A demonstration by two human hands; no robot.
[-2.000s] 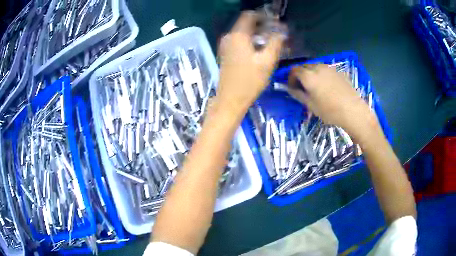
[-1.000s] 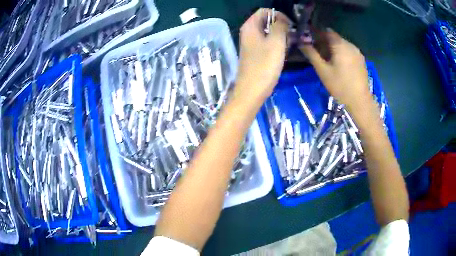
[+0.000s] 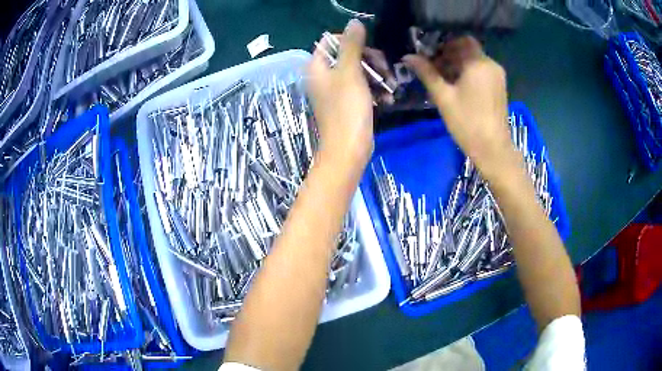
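Observation:
My left hand (image 3: pixel 344 94) is at the top centre and holds slim silver metal rod parts (image 3: pixel 377 76) that stick out between its fingers. My right hand (image 3: pixel 464 90) is at the small metal fixture (image 3: pixel 422 42) in front of the dark machine base; its fingertips are blurred, so I cannot tell whether they hold a part. The white bin (image 3: pixel 381 279), heaped with rod parts, lies under my left forearm. The blue parts bin (image 3: pixel 421 156) lies under my right forearm, with rods along its left, right and near sides and bare blue bottom at the back.
The machine's grey block head (image 3: pixel 472 11) stands at the top. Stacked full blue bins (image 3: pixel 120 253) and white bins (image 3: pixel 196 58) are at the left. A white scrap (image 3: pixel 258 46) lies above the white bin. A far blue bin (image 3: pixel 642 101) sits at the right. A red stool (image 3: pixel 639 264) stands below the edge.
My right hand has gone from the blue parts bin to the fixture. My left hand has turned and moved slightly left of the fixture, with rods now showing between its fingers. The view has shifted slightly.

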